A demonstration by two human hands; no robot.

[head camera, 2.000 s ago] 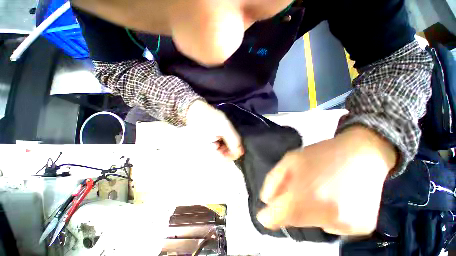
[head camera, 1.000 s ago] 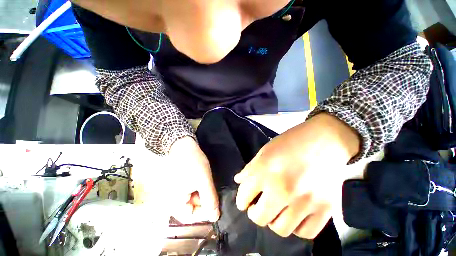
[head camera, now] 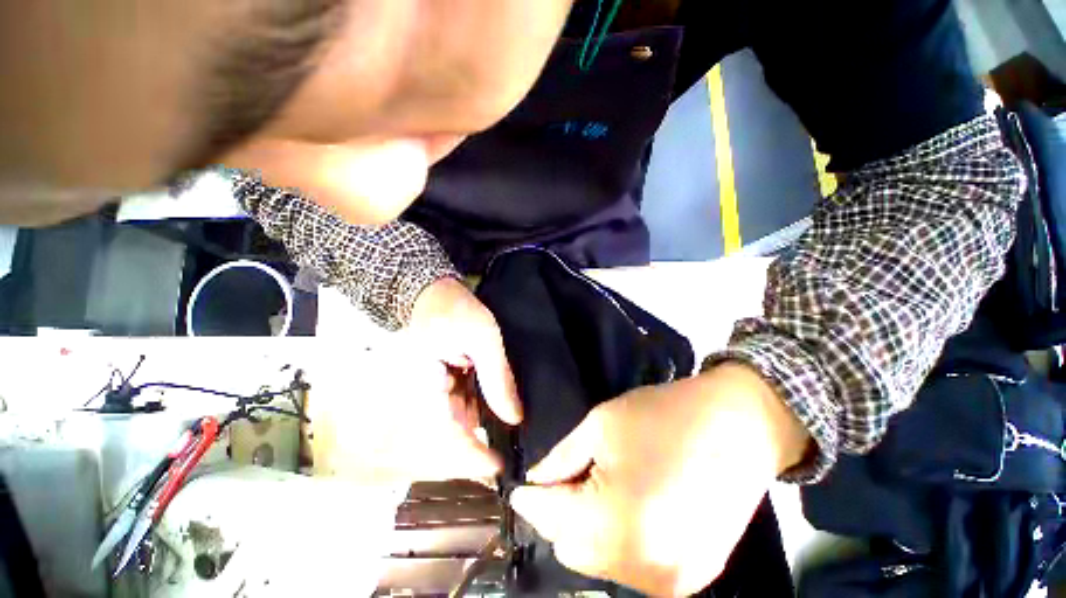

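The black bag body (head camera: 544, 339) lies floppy on the pale table, with a pale zipper line (head camera: 596, 294) along its upper edge. My left hand (head camera: 649, 479), on the picture's right, pinches its edge near the needle area (head camera: 511, 532). My right hand (head camera: 458, 350), on the picture's left, holds the same edge between thumb and fingers. The fingertips of both hands are close together. Lower cloth passes under my left hand. The brownish ridged machine plate (head camera: 438, 520) is left of the cloth. The exact seam at the needle is too dark to tell.
Red-handled scissors (head camera: 175, 473) lie on the pale machine at left. Black thread and guides (head camera: 210, 391) are above them. A stack of black bags (head camera: 935, 444) lies at right. A round white-rimmed bin (head camera: 240, 266) stands beyond the table. A face and dark apron (head camera: 538, 175) fill the top.
My right hand has drawn up off the machine plate. My left hand has moved down and left, to the cloth's edge by the needle. The face has come lower at upper left.
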